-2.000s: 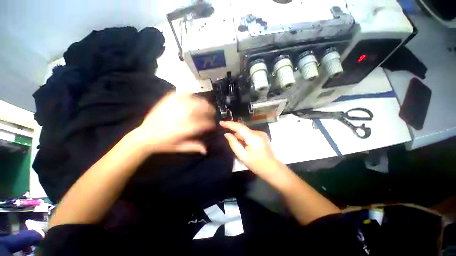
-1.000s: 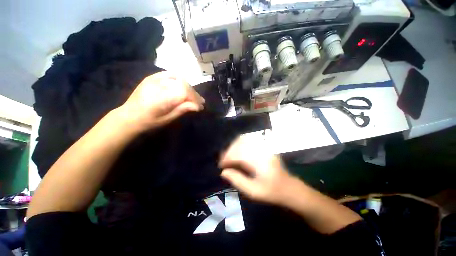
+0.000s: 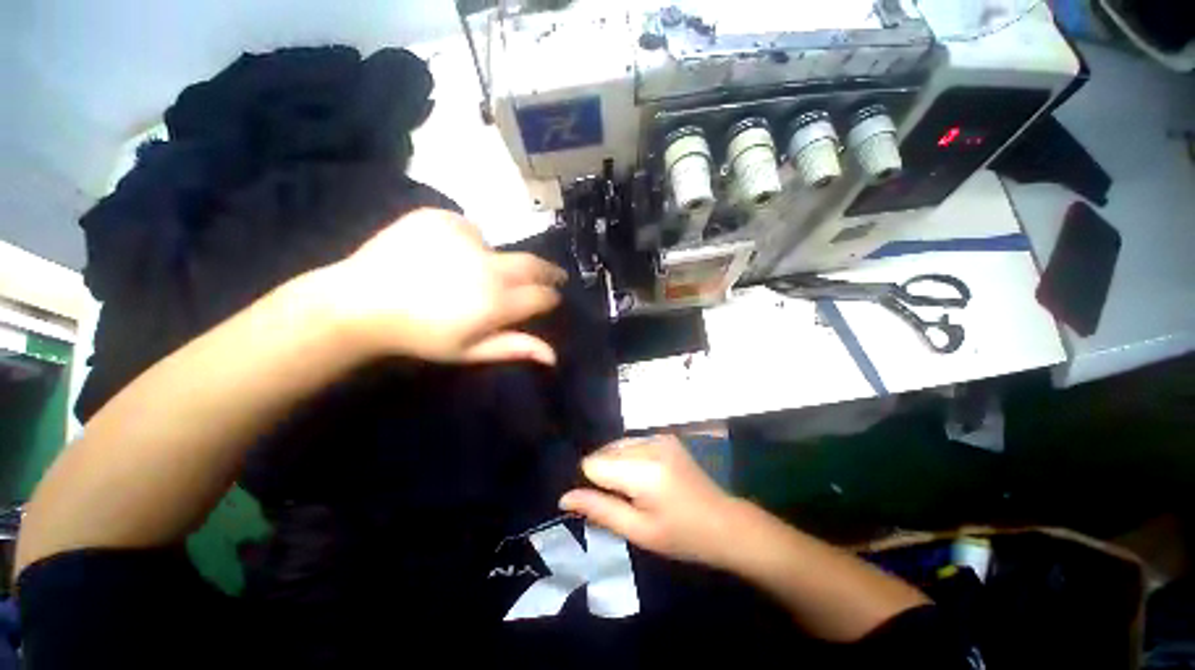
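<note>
A black knit garment piece (image 3: 433, 432) runs from the needle area (image 3: 596, 249) of the white overlock machine (image 3: 557, 124) down towards my body. My left hand (image 3: 439, 291) lies on the cloth just left of the needle area, palm down, fingers pointing right with the thumb a little apart. My right hand (image 3: 645, 495) is lower, near the table's front edge, with thumb and forefinger pinching the cloth's right edge. The cloth merges with my black shirt, so its lower end cannot be told.
A large black garment pile (image 3: 275, 144) lies left of the machine. Dark shears (image 3: 904, 299) lie right of the needle area on the white table (image 3: 786, 353). A dark phone (image 3: 1081, 268) and a black fabric scrap (image 3: 1059, 160) are farther right. An open box (image 3: 1048, 563) stands below at right.
My right hand has moved from beside the needle down towards my body. My left hand drew back left, then returned towards the needle area. The cloth edge now hangs straighter towards me.
</note>
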